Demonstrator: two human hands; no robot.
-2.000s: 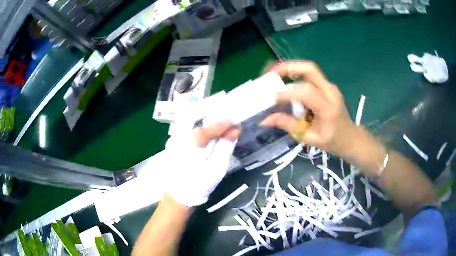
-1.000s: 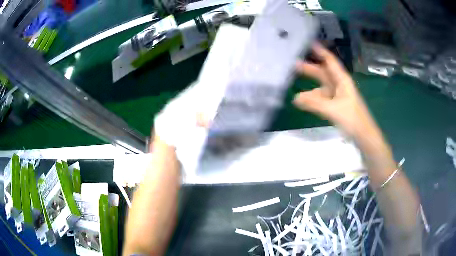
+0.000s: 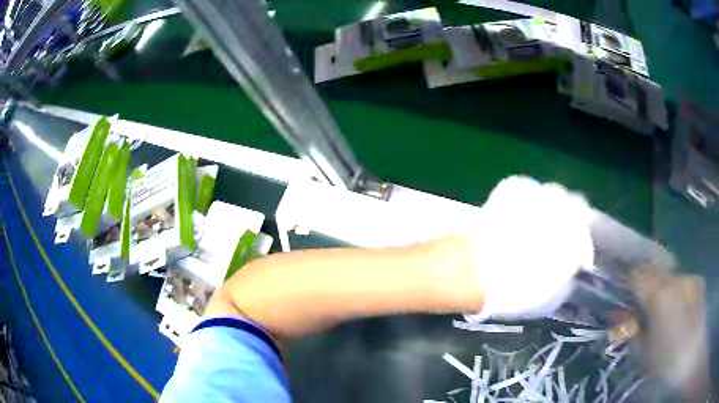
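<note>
My left hand (image 3: 536, 248), in a white glove, is at the centre right with its arm stretched across from the left. A greyish carton (image 3: 611, 275) shows just past the glove, partly hidden by it, and the glove grips it. My right hand (image 3: 670, 327), bare and strongly blurred, is at the carton's right end; a small yellow-orange patch shows on a finger. Its grip cannot be made out.
Cartons with green sides (image 3: 162, 212) stand at the left bench edge. More cartons (image 3: 504, 47) lie on the green belt (image 3: 441, 130) at the back. A metal post (image 3: 268, 86) rises beside the white edge strip (image 3: 229, 156). Liner strips (image 3: 512, 378) are heaped at the lower right.
The view has swung left. The raised pale carton is now lower, between my hands. My right hand was apart from it with fingers spread and is now at its right end.
</note>
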